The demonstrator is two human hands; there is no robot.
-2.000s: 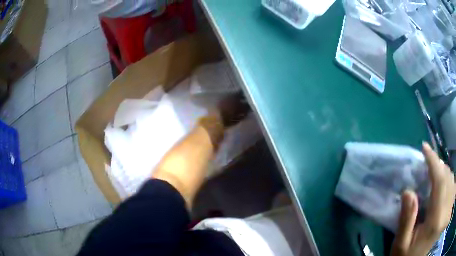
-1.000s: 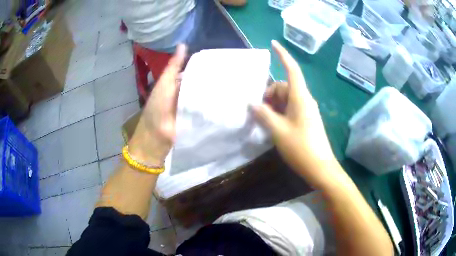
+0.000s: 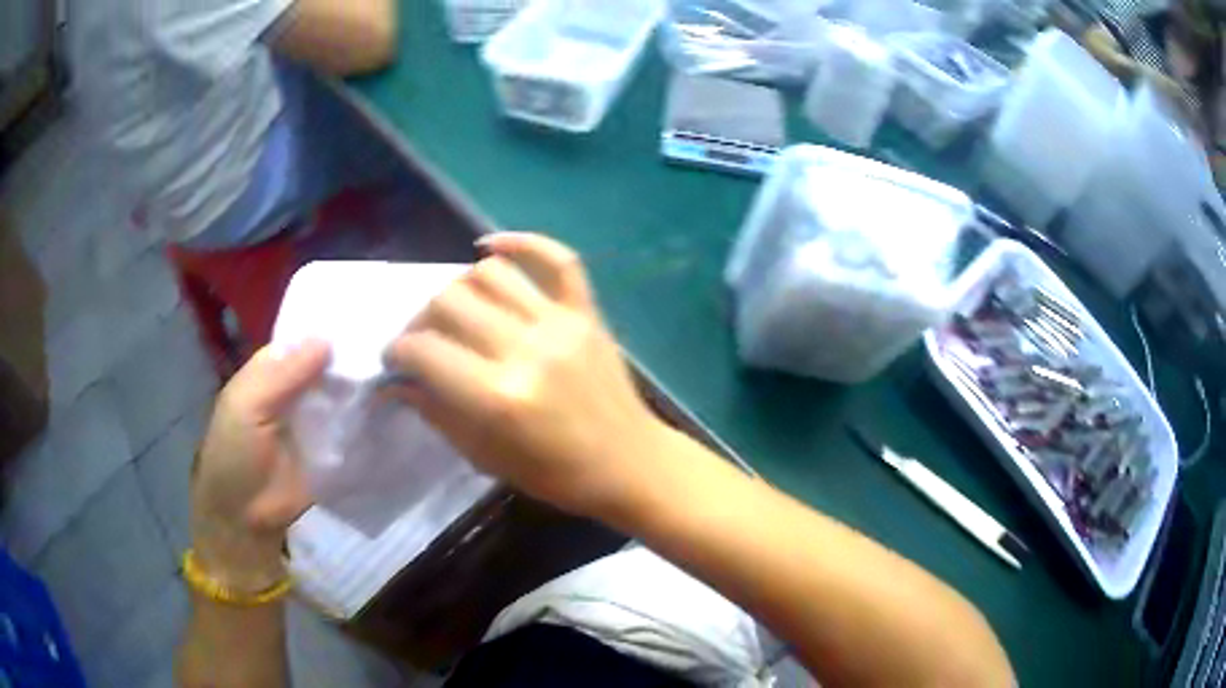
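Observation:
A thin white foam sheet (image 3: 356, 303), or a few together, is held upright over the carton beside the bench. My left hand (image 3: 256, 450), with a yellow bracelet at the wrist, grips its left edge. My right hand (image 3: 518, 363) pinches its face near the middle, fingers bent. Whether it is one sheet or several cannot be told. More white sheets (image 3: 390, 544) show below in the carton. The translucent packing box (image 3: 854, 262) stands on the green bench to the right, its contents blurred. The white parts tray (image 3: 1055, 417) beside it is heaped with wired metal cylinders.
A knife or cutter (image 3: 952, 504) lies near the tray. A small digital scale (image 3: 723, 124) and an open clear box (image 3: 571, 61) stand behind. Stacked translucent boxes (image 3: 1055, 128) are at the back right. A person (image 3: 175, 108) sits at upper left.
My left hand has left the carton and my right hand has left the packing box; both came to the sheet. Since then my right fingers have closed onto its face. The view has swung right.

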